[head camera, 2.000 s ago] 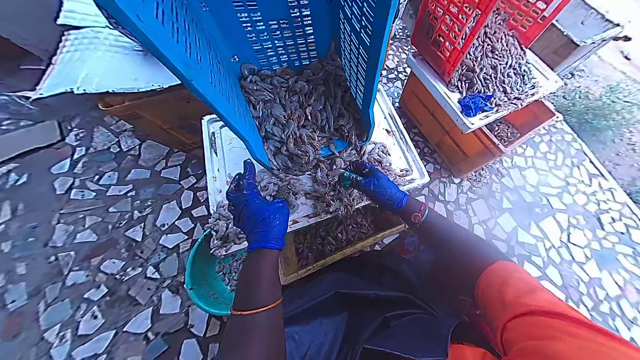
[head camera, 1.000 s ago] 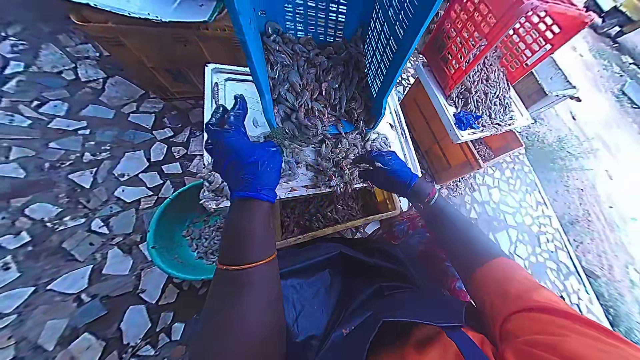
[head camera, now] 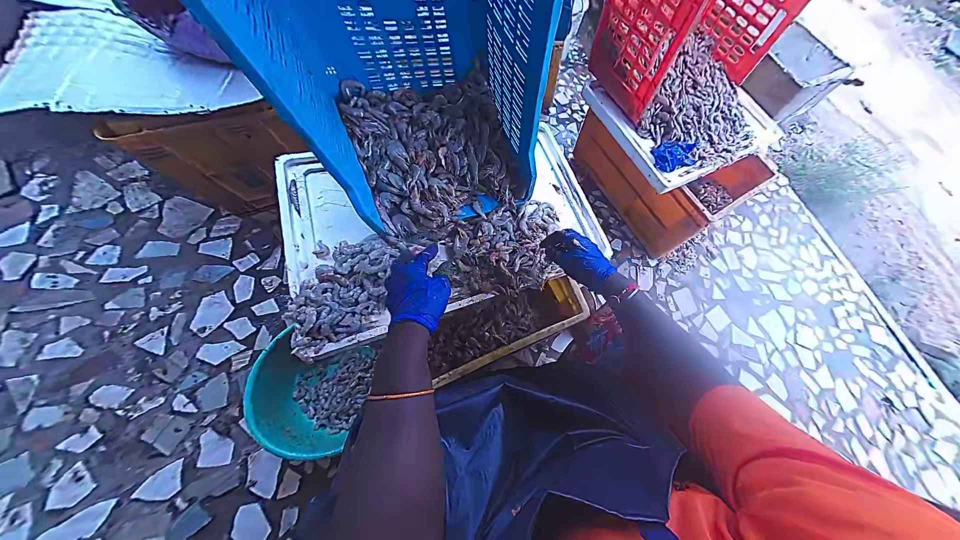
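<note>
A tilted blue plastic crate spills whole shrimp onto a white foam box lid. My left hand, in a blue glove, is at the front of the lid, at the edge of the shrimp; its fingertips are partly hidden, so its hold is unclear. My right hand, gloved too, touches the right side of the shrimp pile, fingers bent and partly hidden. Paler, peeled-looking shrimp lie left of my left hand. Below are a teal basin with pale shrimp and a yellowish crate holding darker bits.
At the upper right a red crate of shrimp leans on another white lid over an orange crate, with a blue glove or plastic piece beside it. A brown crate stands at upper left on the stone-mosaic floor.
My left hand has moved right and inward from the left side of the lid, uncovering the pale shrimp there. My right hand remains by the right side of the pile.
</note>
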